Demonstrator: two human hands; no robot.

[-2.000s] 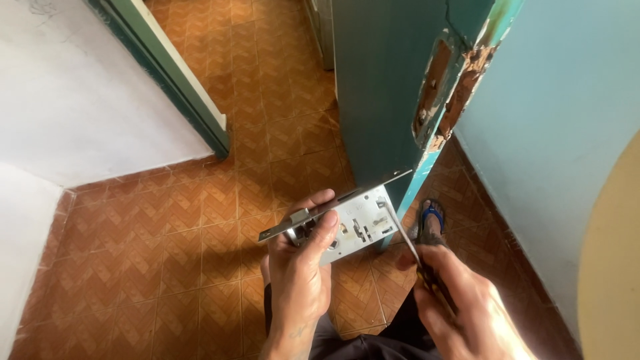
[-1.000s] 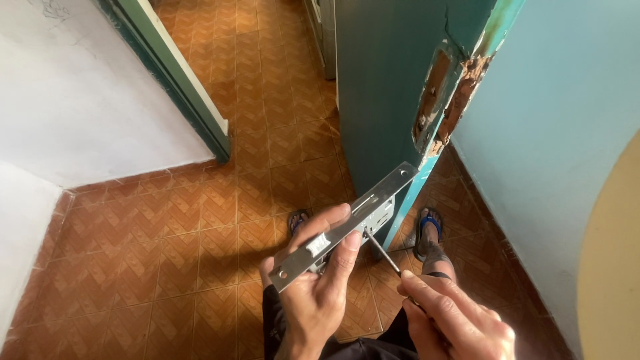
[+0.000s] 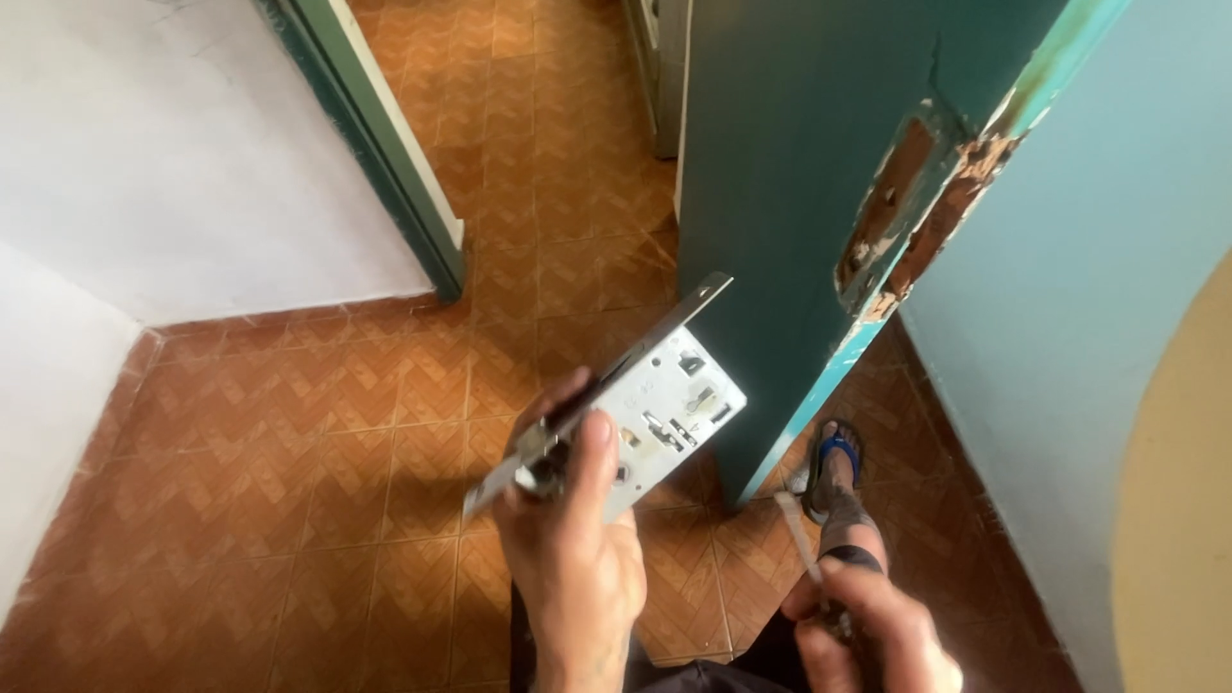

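Note:
My left hand [image 3: 577, 539] grips a metal mortise lock [image 3: 664, 414], its thumb on the flat case and its fingers around the faceplate side. The lock is tilted, with its long faceplate [image 3: 674, 318] running up to the right. Lower right, my right hand [image 3: 876, 626] holds a thin-shafted tool [image 3: 801, 539], blurred, probably a screwdriver; its tip points up and away from the lock. Most of its handle is hidden by the fingers. Beyond the hands stands a teal door [image 3: 780, 192] with a rough, chipped lock cutout [image 3: 890, 207] in its face and a broken-out edge [image 3: 962, 188].
A green door frame [image 3: 375, 154] and a white wall [image 3: 192, 164] are on the left. A pale blue wall [image 3: 1107, 289] rises on the right, beside a rounded yellowish surface [image 3: 1174, 500]. Below are brown patterned floor tiles [image 3: 375, 500] and my sandalled foot [image 3: 837, 462].
My right hand has drawn the tool away from the lock, down and to the right. My left hand has turned the lock, so its flat case side faces up again.

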